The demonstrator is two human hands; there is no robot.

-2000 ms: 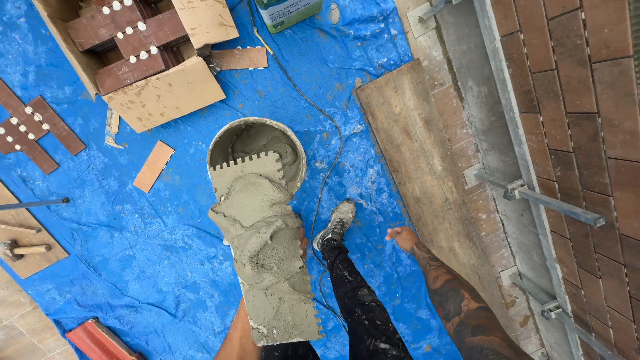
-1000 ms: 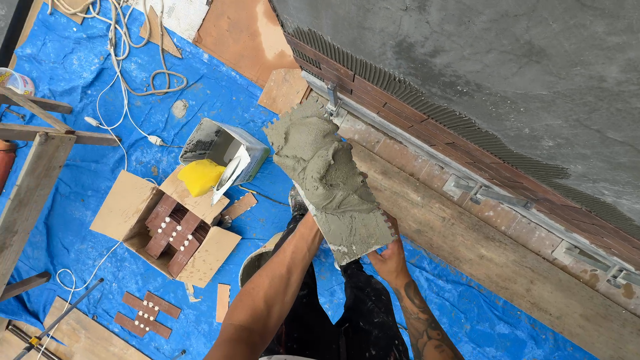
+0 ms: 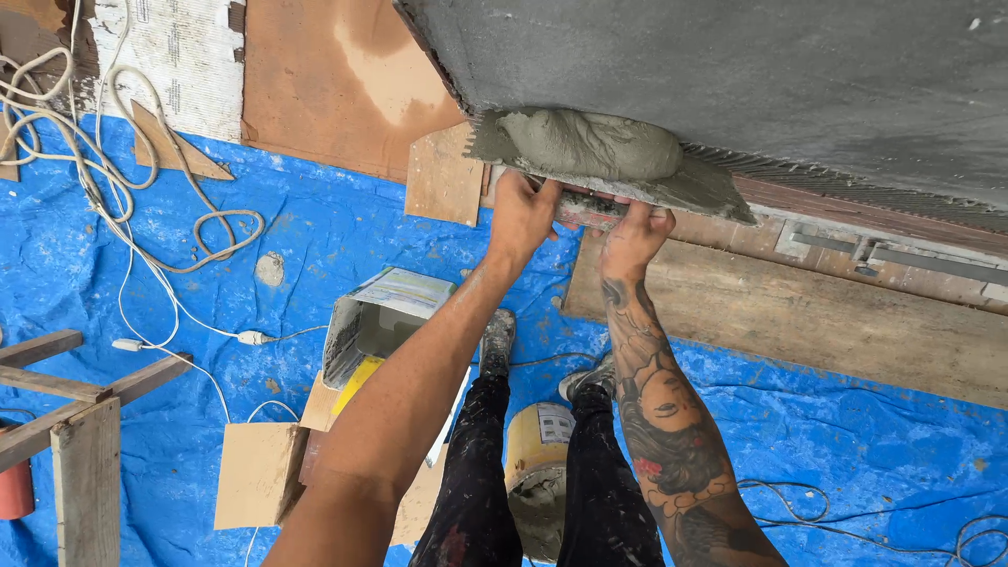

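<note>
A notched trowel (image 3: 709,189) lies nearly flat against the grey mortar-coated wall (image 3: 709,71), bearing a thick heap of wet mortar (image 3: 591,146). Beneath its plate, my left hand (image 3: 524,209) closes around the left end of the handle (image 3: 591,211). My right hand (image 3: 636,236) grips the handle's right end. Some fingertips are hidden behind the handle and plate. Combed mortar ridges (image 3: 835,185) run along the wall to the right of the trowel, above a row of brown tiles (image 3: 787,197).
Blue sheeting (image 3: 276,213) covers the floor. A mortar bucket (image 3: 539,457) stands between my legs, an open rectangular can (image 3: 386,315) and a cardboard box (image 3: 256,472) to the left. Cords (image 3: 150,157), a wooden trestle (image 3: 87,472), a long board (image 3: 787,307) and a metal bracket (image 3: 866,252) are around.
The loaded trowel has gone up to the wall. My right hand, off the trowel two seconds ago, now grips its handle. The view has swung toward the wall.
</note>
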